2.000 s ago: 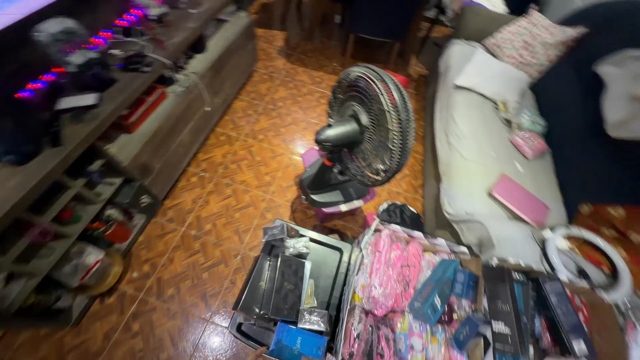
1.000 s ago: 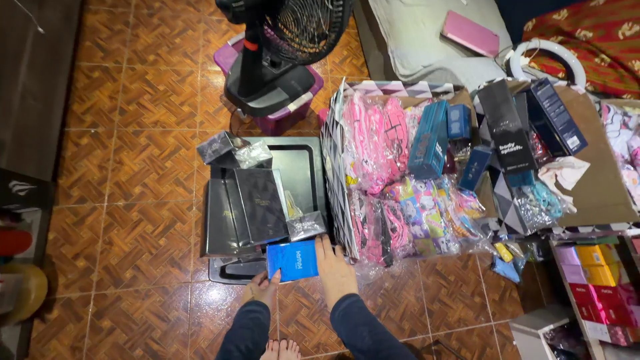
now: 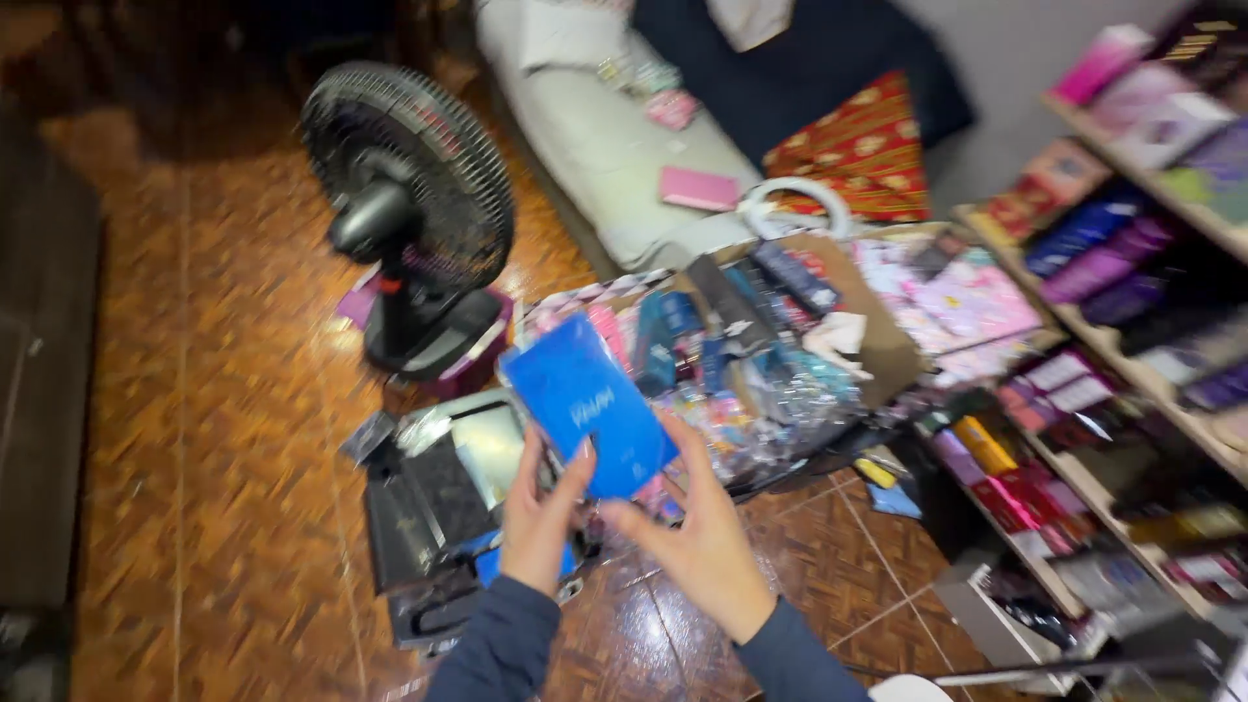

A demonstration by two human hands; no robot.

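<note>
A flat blue box (image 3: 590, 405) bearing writing is held up in front of me, tilted. My left hand (image 3: 546, 507) grips its lower left edge, thumb on the front face. My right hand (image 3: 692, 531) holds its lower right corner. Below and left of the hands, black boxes (image 3: 414, 517) and small wrapped packs lie on a dark tray (image 3: 502, 409) on the floor. Another blue item (image 3: 487, 564) shows there, partly hidden by my left hand. Behind the held box stands an open carton with pink packs and dark teal boxes (image 3: 655, 341).
A black pedestal fan (image 3: 409, 214) on a purple base stands ahead left. Beyond the carton are a white ring light (image 3: 795, 207) and a covered sofa (image 3: 604, 146) with a pink case (image 3: 699, 188). Shelves (image 3: 1102, 341) of boxed products line the right side.
A second ago both hands were at a blue box low by the tray; now both hold a blue box raised in front of the carton. The view has swung towards the shelves.
</note>
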